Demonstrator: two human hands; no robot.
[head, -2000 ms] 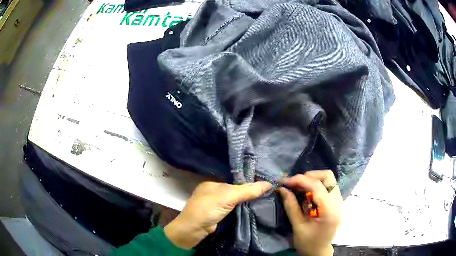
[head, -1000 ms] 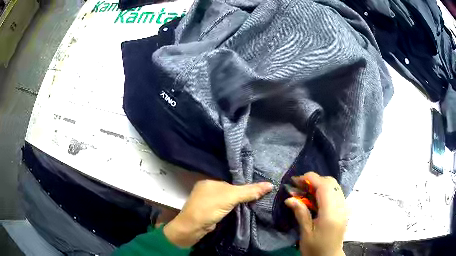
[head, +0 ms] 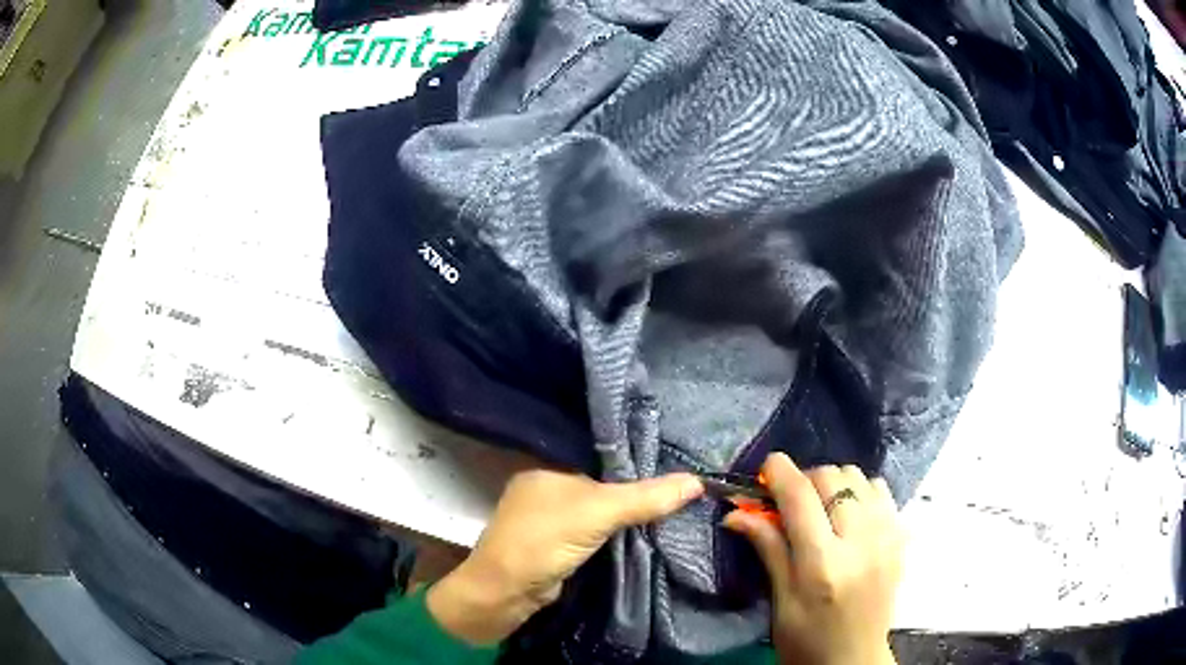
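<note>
A large garment, grey twill inside out with near-black panels, lies bunched on the white table. A near-black panel at its left has small white lettering. My left hand pinches the garment's seam between thumb and fingers near the table's front edge. My right hand holds the thread snips, whose orange-red handle shows between the fingers. The dark blades point left and lie at the seam by my left thumb tip. Thread ends are too small to make out.
The white table has green lettering at the far left. Dark garments are heaped at the far right, with a mobile phone below them. More dark garments hang below the near-left edge. A bin stands far left.
The snips, held back to the right with the handle more exposed a second ago, have moved left to the seam. My left hand has stayed nearly still on the cloth.
</note>
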